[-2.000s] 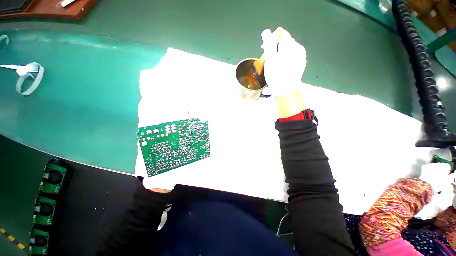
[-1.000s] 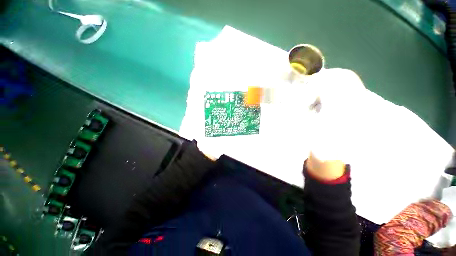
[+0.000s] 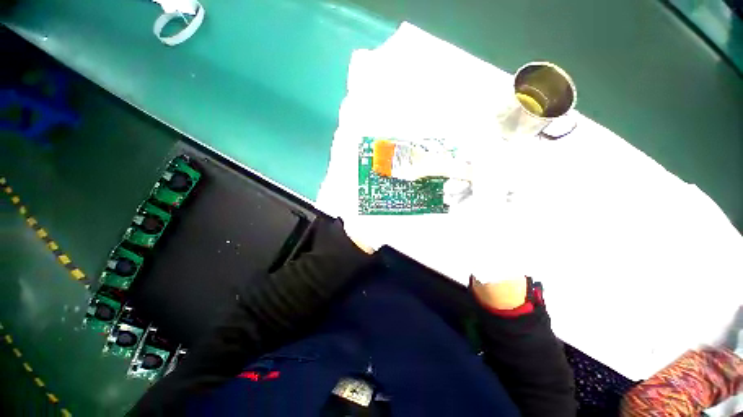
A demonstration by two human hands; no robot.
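A green circuit board [image 3: 399,199] lies solder side up on the white sheet [image 3: 424,89]. A flat brush with orange bristles [image 3: 383,159] lies across its upper part, bristles at the board's upper left. My right hand [image 3: 481,204], in a white glove, holds the brush; its outline is lost against the sheet. My left hand [image 3: 360,236] is at the sheet's near edge below the board; only the wrist shows clearly and its fingers are lost in the white. A silver mug [image 3: 558,89] with yellowish liquid stands beyond my right hand, handle towards me.
A black tray [image 3: 220,252] at the lower left has several boards with black fans [image 3: 151,224] along its edge. A white wrist strap [image 3: 181,24] lies on the green mat [image 3: 269,81]. Another person's patterned sleeve [image 3: 688,387] is at the lower right.
My right hand has moved from the mug back to the board, and the brush now lies over the board. The view has shifted, showing more of the black tray.
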